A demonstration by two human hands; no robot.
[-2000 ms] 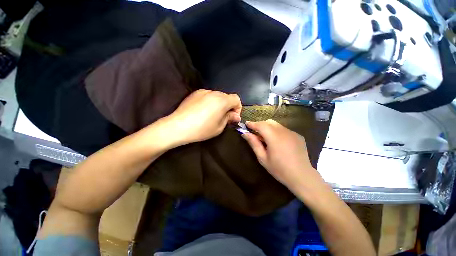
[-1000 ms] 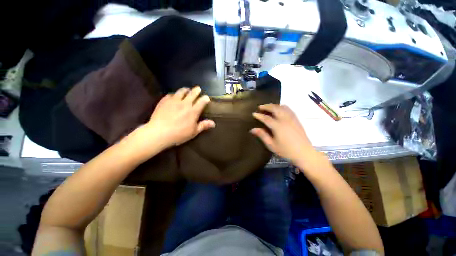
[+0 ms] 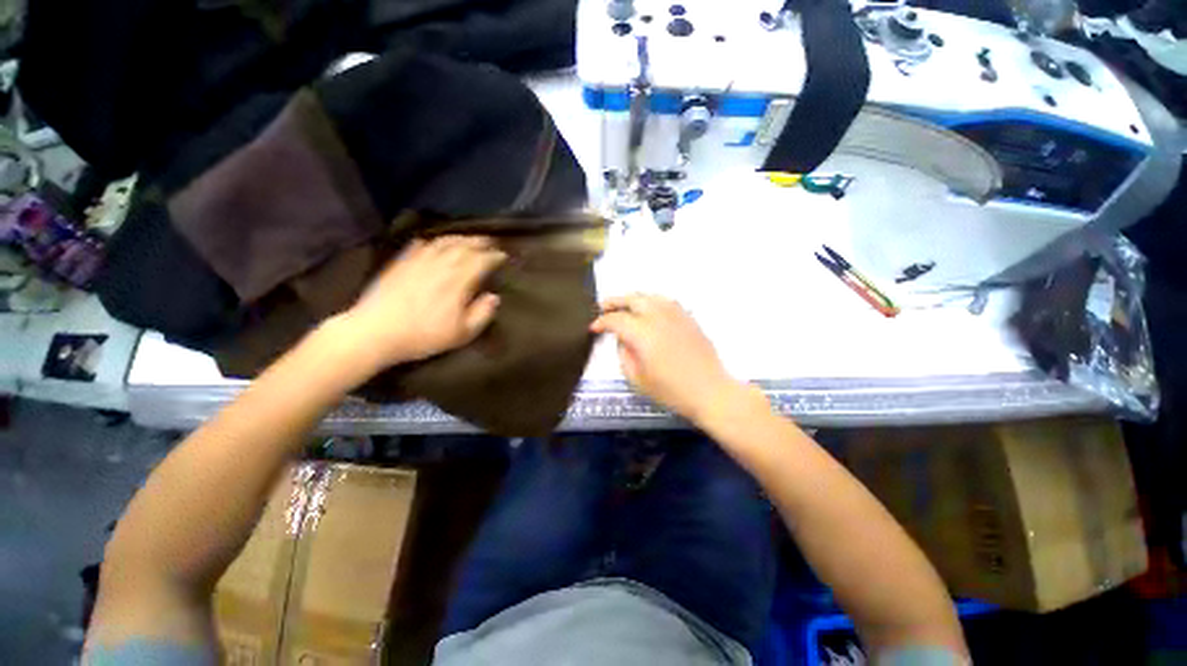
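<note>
The olive-brown panel (image 3: 527, 325) lies on the table left of the needle area, its right edge near the presser foot (image 3: 625, 202). It joins the black garment body (image 3: 443, 130), which has a maroon-brown patch (image 3: 280, 195) on it. My left hand (image 3: 427, 297) lies on the brown panel, palm down, fingers spread a little. My right hand (image 3: 661, 349) is at the panel's right edge, over the white table; its fingertips are near or at the cloth edge, and I cannot tell if they touch it.
The white machine head (image 3: 729, 65) stands behind, with a black cloth strip (image 3: 823, 91) over its arm. Snips (image 3: 862, 284) lie at the right. A clear plastic bag (image 3: 1122, 332) is at the right end. Cardboard boxes (image 3: 345, 559) stand below the ruler-marked edge (image 3: 833, 401).
The brown panel has moved left, away from under the needle, with my left hand on it. My right hand has also shifted left. The view has shifted too.
</note>
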